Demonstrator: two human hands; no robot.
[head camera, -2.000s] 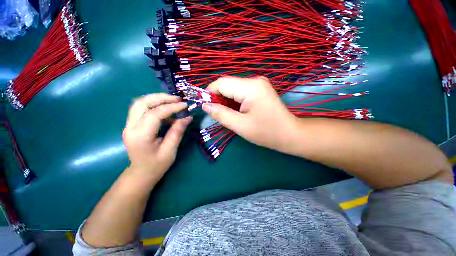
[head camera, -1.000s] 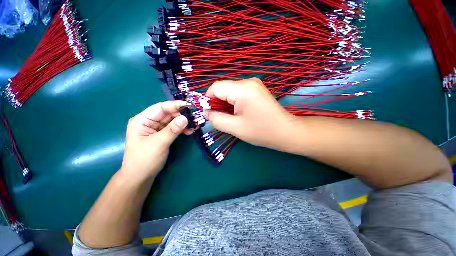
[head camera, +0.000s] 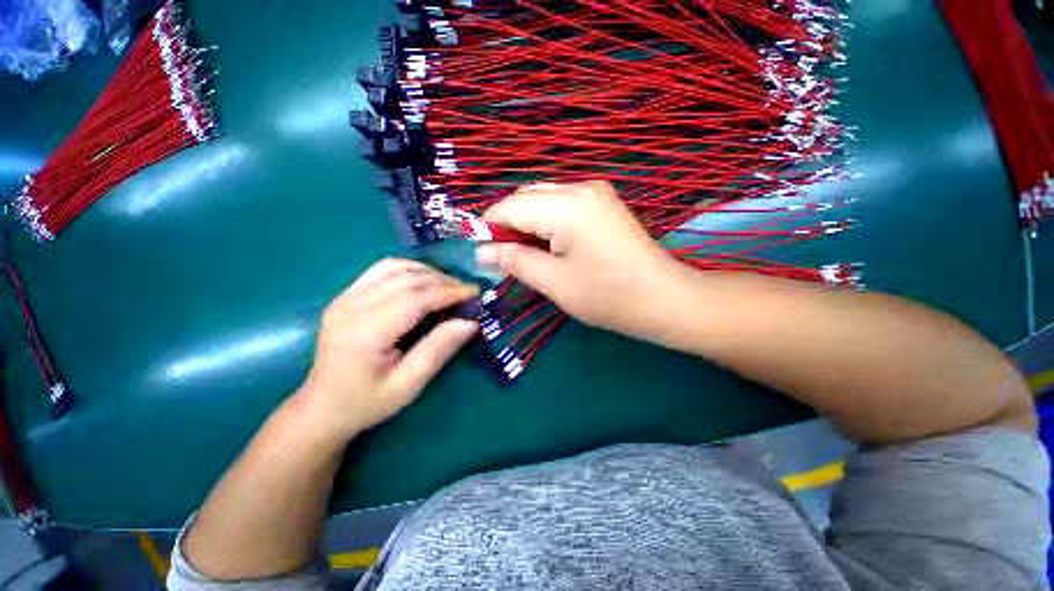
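Note:
A large fan of red wires (head camera: 613, 104) lies in the middle, with black connector housings (head camera: 393, 139) along its left edge and whitish terminals at its right. My right hand (head camera: 589, 248) is closed on a small bunch of red wires (head camera: 509, 234), its pale tips pointing left. My left hand (head camera: 399, 335) has its fingertips on a black housing (head camera: 472, 308) at the top of a short row of wired housings (head camera: 505, 360) below the pile. The fingers partly hide that housing.
A red wire bundle (head camera: 110, 133) lies at the upper left, near clear plastic bags (head camera: 46, 35). Another long bundle (head camera: 1006, 92) is at the far right. A thin dark-ended set (head camera: 41, 346) and a narrow bundle (head camera: 17, 468) lie at the left. The mat's front edge is near my body.
My left hand first closed on a black housing by the right hand's wire tips, then moved down and right to the lower row. The right hand stays nearly in place, still holding the wires.

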